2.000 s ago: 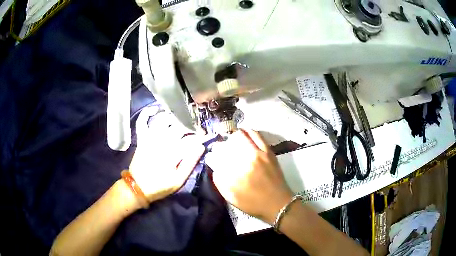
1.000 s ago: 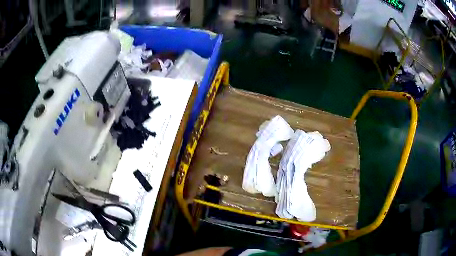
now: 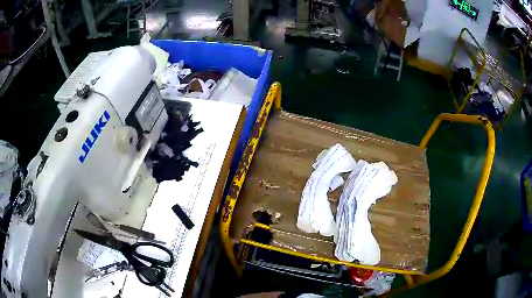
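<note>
Neither of my hands is in view; a small skin-toned patch shows at the bottom edge, too cut off to identify. Two curved stacks of white cut pieces (image 3: 364, 212) lie side by side on the brown-topped trolley (image 3: 280, 201). The white JUKI sewing machine (image 3: 76, 174) stands at the left; its needle area is out of the picture. Black-handled shears (image 3: 140, 256) lie on the white table (image 3: 201, 137), partly over slimmer metal tools (image 3: 108, 270). A small black strip (image 3: 183, 216) lies alone near them.
A heap of black scraps (image 3: 175, 151) lies at the machine's far end. A blue bin (image 3: 259, 73) with white and brown cloth stands behind the table. The trolley has yellow tube handles (image 3: 481, 180). Green floor (image 3: 326, 90) and another yellow-framed cart (image 3: 484, 64) show beyond.
The view has swung right from the needle area to the trolley. Both hands, seen earlier at the needle with dark cloth, have left the picture. The stacks and shears lie still.
</note>
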